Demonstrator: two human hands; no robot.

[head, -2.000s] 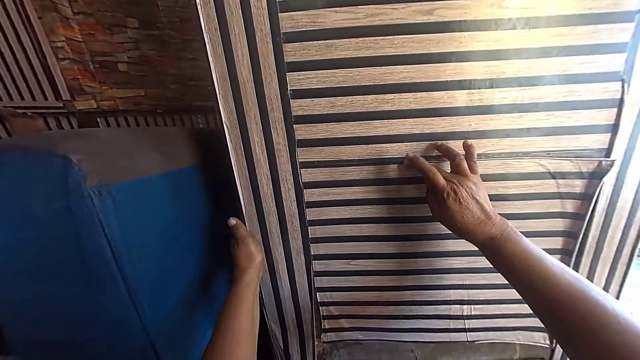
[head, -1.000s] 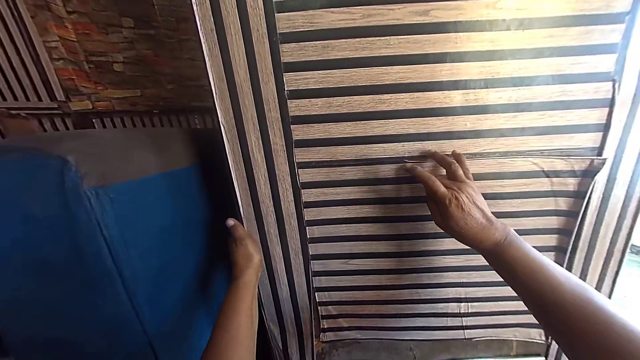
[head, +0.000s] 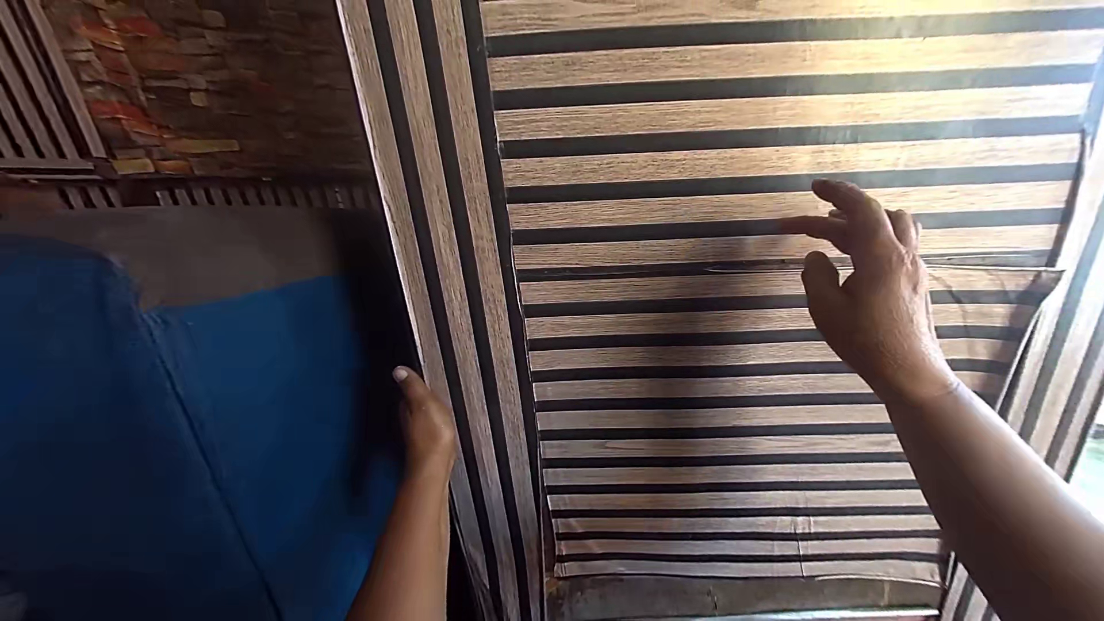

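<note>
A door or panel bears wood-look striped covering point(head: 690, 207) with dark lines running across it. Along its left edge stands an upright striped strip point(head: 453, 259). My left hand point(head: 427, 423) grips that strip's outer edge, thumb in view, its other fingers hidden behind. My right hand point(head: 871, 276) holds nothing; its fingers are spread and bent in front of the covering, near a horizontal seam. Whether they touch it cannot be told. Right of the hand, the lower sheet point(head: 983, 319) bulges and its edge lifts. The covering's bottom edge is wavy above a bare grey band point(head: 638, 598).
A blue and grey padded piece, perhaps a seat back point(head: 259, 414), stands close on the left. Behind it is a wall with stone-look facing point(head: 233, 95) and a slatted panel point(head: 39, 95). Another striped upright strip point(head: 1048, 379) borders the right, beside bright light.
My right hand has moved up and to the right from the seam, and its fingers have spread. My left hand keeps its place on the edge.
</note>
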